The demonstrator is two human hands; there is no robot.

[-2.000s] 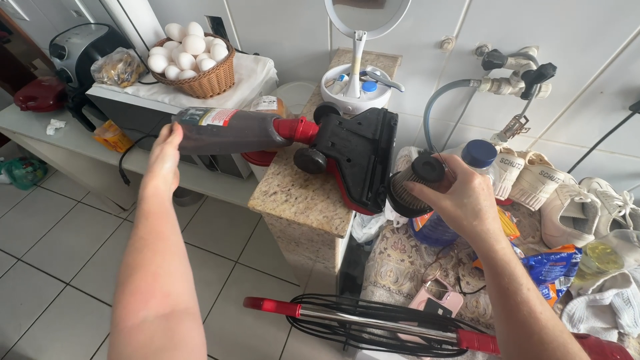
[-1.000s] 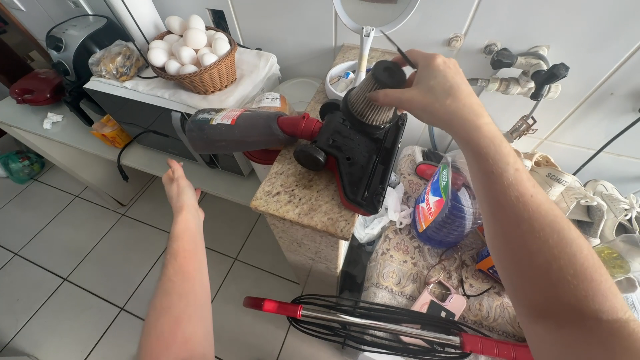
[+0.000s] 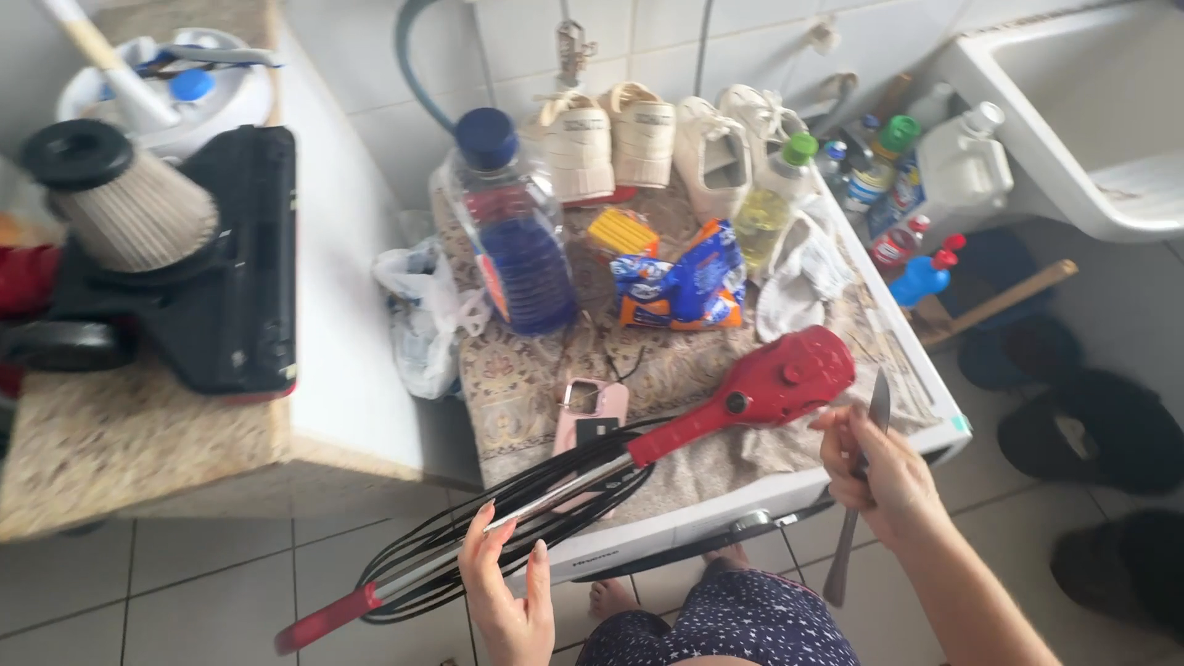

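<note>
My right hand (image 3: 879, 476) is closed around a metal table knife (image 3: 842, 555), its blade pointing up and its handle down. Just left of it lies the red vacuum cleaner handle unit (image 3: 786, 379) with a metal tube and coiled black cord (image 3: 509, 513), on the cloth-covered washing machine. My left hand (image 3: 509, 583) is beside the tube and cord with fingers apart; whether it touches them is unclear. At the left, a pleated filter (image 3: 139, 203) with a black cap rests on the black vacuum floor head (image 3: 245, 268), on a granite counter.
A blue-capped bottle (image 3: 518, 231), blue packets (image 3: 684, 282), white shoes (image 3: 643, 139) and a pink phone case (image 3: 592, 416) stand or lie on the patterned cloth (image 3: 518, 370). Bottles crowd beside the white sink (image 3: 1045, 139). Black buckets or bins (image 3: 1101, 430) are at the right.
The view has swung right and down. My right hand has let go of the filter, now on the floor head, and holds a knife. My left hand is now near the corded tube.
</note>
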